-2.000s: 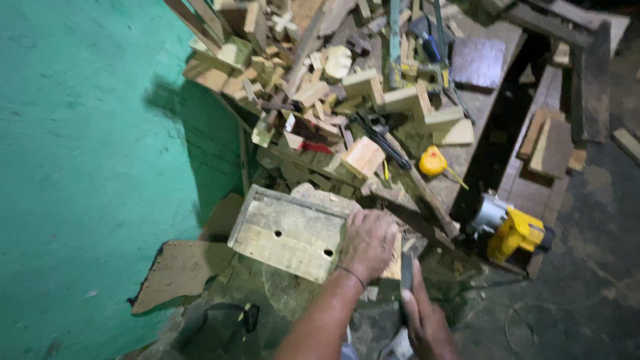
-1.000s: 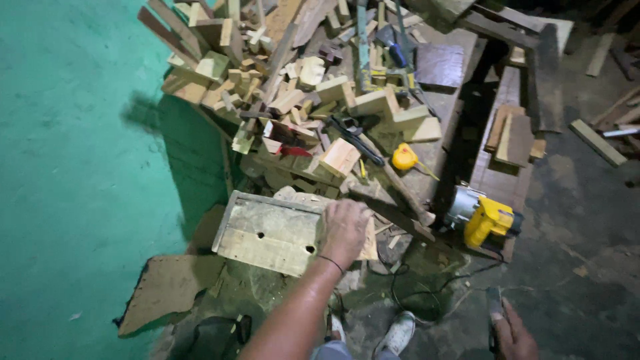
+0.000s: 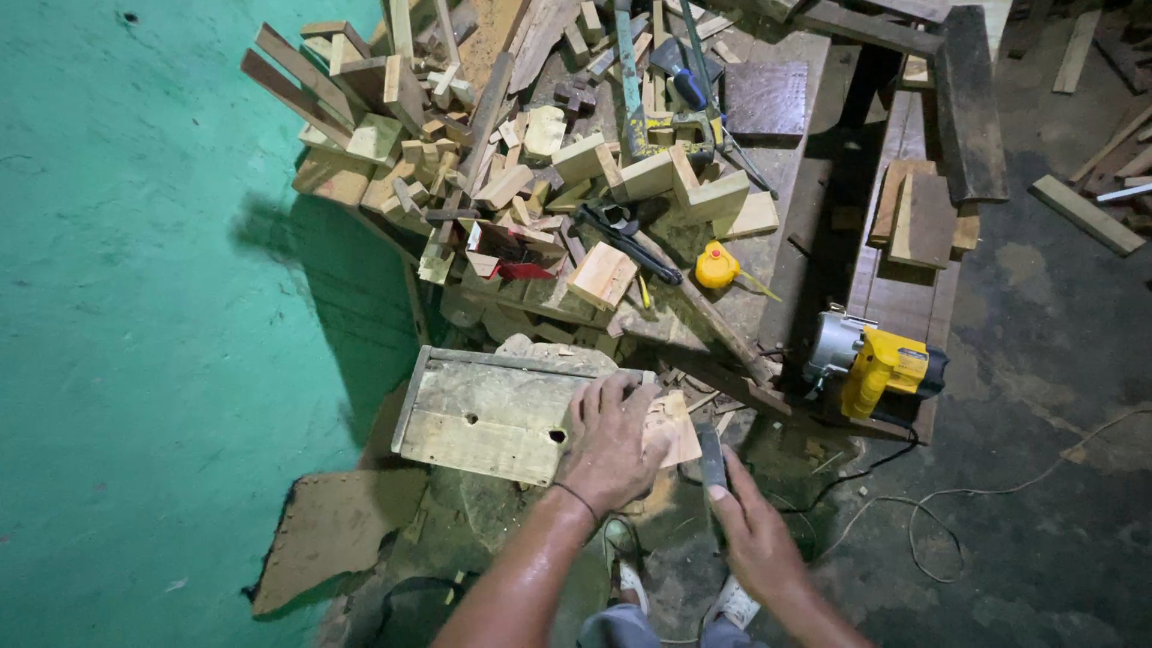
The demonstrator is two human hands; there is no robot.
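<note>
A low wooden board stand [image 3: 486, 409] with two dark holes and raised edge strips lies in front of me. My left hand [image 3: 612, 441] presses on its right end, fingers spread over a pale, rough-cut wood piece [image 3: 670, 427] that juts out to the right. Whether the fingers grip that piece is hidden. My right hand [image 3: 751, 517] is closed around a flat, dark grey tool [image 3: 713, 463], perhaps a blade or file, held upright close to the piece's right edge.
Beyond lies a workbench [image 3: 670, 328] heaped with wood offcuts [image 3: 648, 175], a hacksaw [image 3: 634, 117] and a yellow tape measure [image 3: 717, 265]. A yellow power tool [image 3: 877, 369] with a cord sits at right. A green wall [image 3: 162, 315] bounds the left; cardboard [image 3: 337, 531] leans there.
My right hand, low and out to the right a second ago, is back beside the wood piece with the tool. The left hand has stayed on the stand's right end.
</note>
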